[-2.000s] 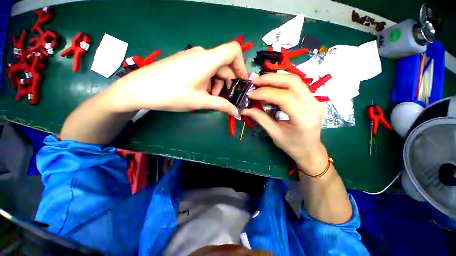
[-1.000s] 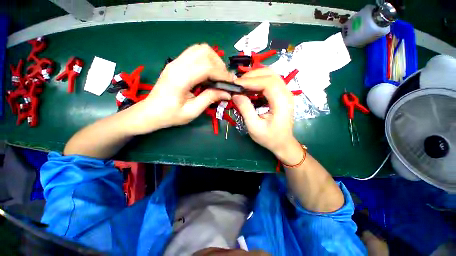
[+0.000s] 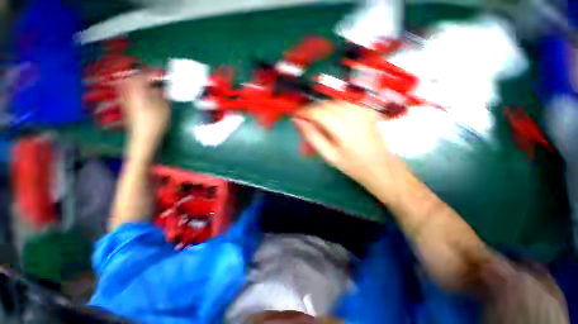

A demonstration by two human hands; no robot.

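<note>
The frame is strongly blurred. My left hand (image 3: 144, 104) is at the right side of the left pile of red spring clamps (image 3: 109, 79); whether it holds one cannot be told. My right hand (image 3: 345, 133) is low over the bench at the near side of the central pile of red clamps (image 3: 269, 104) with dark and white parts among them. Its fingers point left, and whether anything is in them cannot be told. The black unit cannot be made out in either hand.
A red tray (image 3: 223, 205) with clamps sits below the bench edge. White paper (image 3: 469, 69) spreads behind and right of my right hand. A smaller white sheet (image 3: 187, 80) lies left of centre. A red-handled tool (image 3: 527, 131) lies at right. A blue bin (image 3: 47, 63) stands at left.
My hands have parted from around the black unit. The left moved left to the clamp pile; the right stayed near the central pile. The view has shifted left, showing more of the red tray.
</note>
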